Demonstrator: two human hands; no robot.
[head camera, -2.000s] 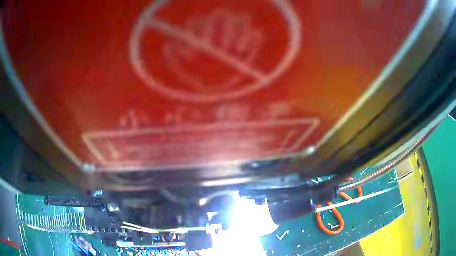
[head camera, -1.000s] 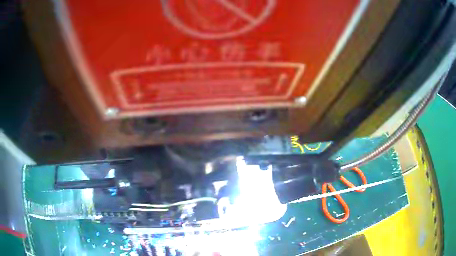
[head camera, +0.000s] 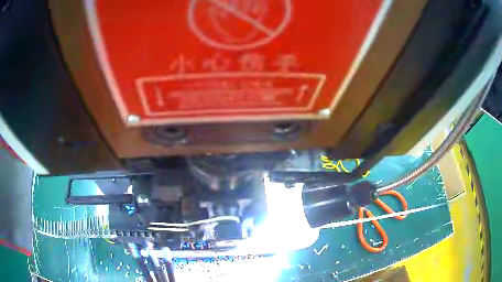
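The terminal crimping machine fills the top, with a red warning plate on its front. The dark crimp applicator sits low in the centre under it. A comb-like terminal strip runs in from the left to the applicator. Several dark, blurred strands, which look like black cables, show at the bottom edge left of centre; what holds them is not visible. Coloured specks, probably wire scraps, lie below the applicator. Neither my left hand nor my right hand can be made out.
The work lamp glares white right of the applicator, and its gooseneck curves up right. Orange-red loop handles and tangled yellow loops lie on the green mat. A pale cord crosses the mat. A yellow surface is at right.
The view has shifted, so the plate looks smaller and higher and more of the applicator and mat shows. Dark strands at the bottom now show more distinctly, left of centre.
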